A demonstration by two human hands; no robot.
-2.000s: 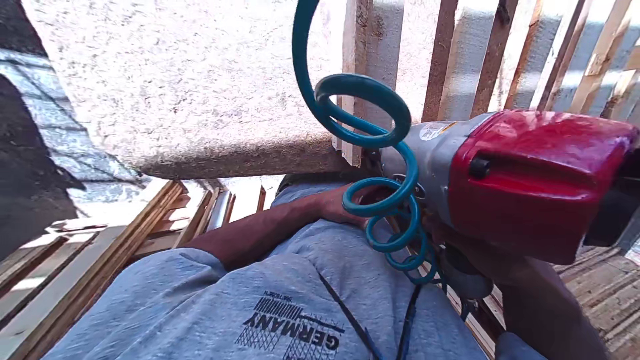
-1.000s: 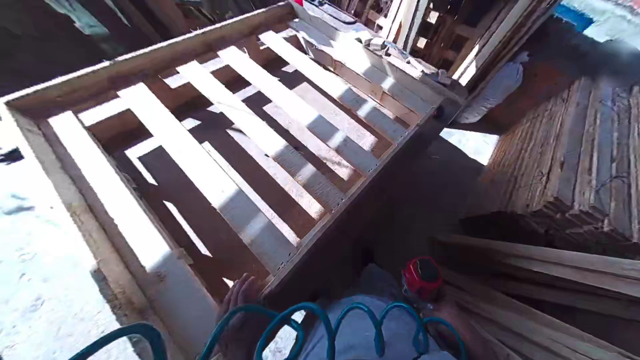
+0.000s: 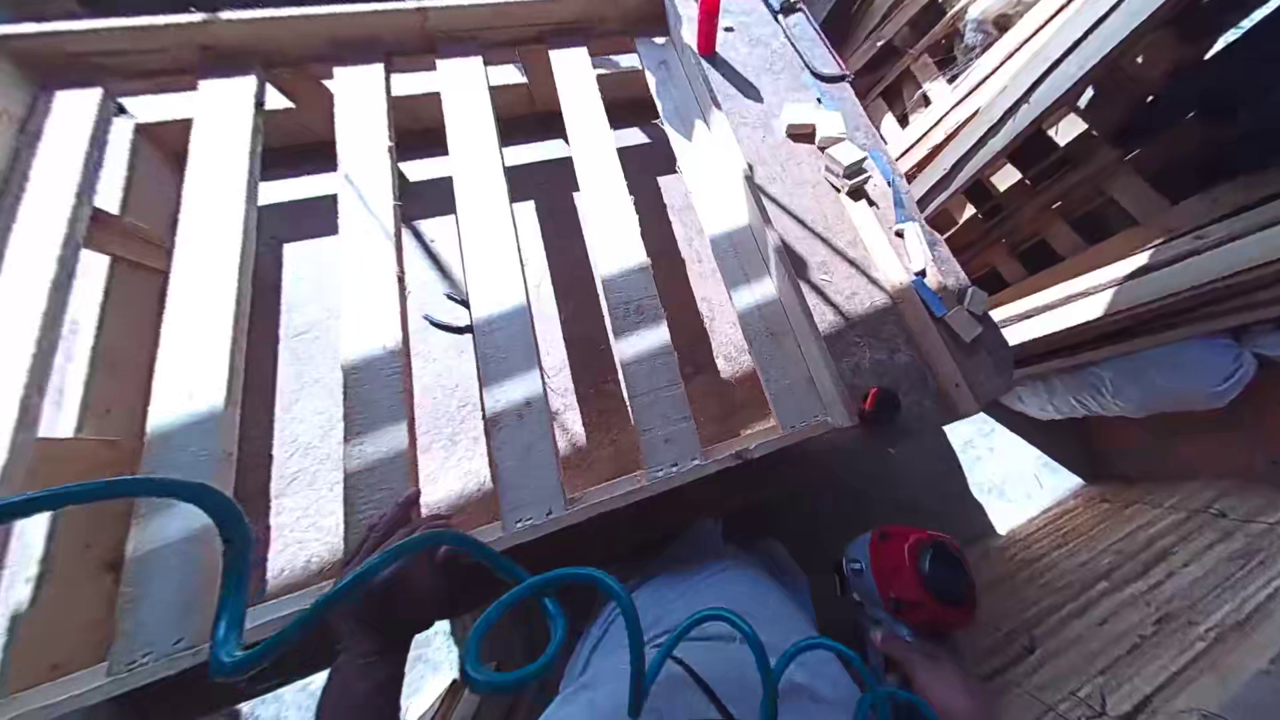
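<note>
My right hand is closed on the handle of a red and grey pneumatic nailer, at the lower right. A coiled teal air hose runs from the nailer across my body to the left edge. My left hand lies at the near edge of a slatted wooden pallet, beside the end of a slat, partly behind the hose; its grip is hard to make out. Dark-handled pliers show between two slats near the middle of the pallet.
Right of the pallet, a worktable carries wood offcuts, a red cylinder, a bow saw and a black-and-red tape measure. Stacked boards stand at the lower right, timber above.
The view has swung widely from a close look at the nailer to the slatted pallet. The nailer, earlier across my front, is now low at my right side in my right hand.
</note>
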